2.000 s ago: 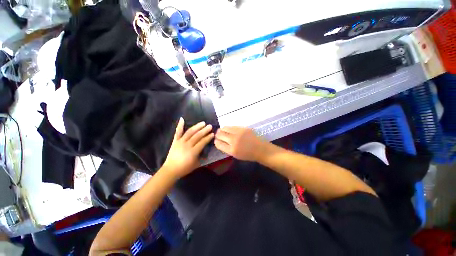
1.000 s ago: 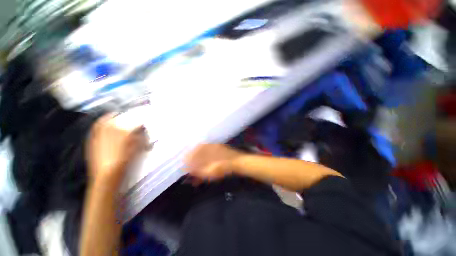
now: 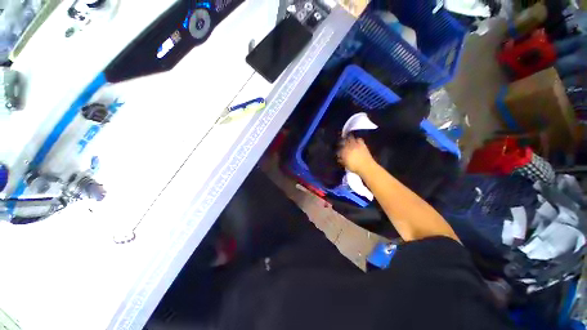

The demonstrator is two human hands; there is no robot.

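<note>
My right hand (image 3: 353, 155) reaches into the blue plastic crate (image 3: 311, 132) to the right of the table. Its fingers are blurred and lie against dark cloth next to a white oval piece (image 3: 360, 122); whether they grip anything cannot be told. More white cloth shows just below the hand. Black garments (image 3: 412, 145) fill the crate and hang over its right side. My left hand is out of the picture.
The sewing machine's black control panel (image 3: 154, 44) is at upper left. Thread snips (image 3: 244, 109) and a black flat box (image 3: 279, 50) lie on the table (image 3: 186, 187). A second blue crate (image 3: 412, 48), red crate (image 3: 526, 53), cardboard box (image 3: 542, 103) and cloth piles (image 3: 547, 232) are right.
The view has swung right. My right hand has moved from the table edge into the blue crate. My left hand and the black garment at the needle have left the picture.
</note>
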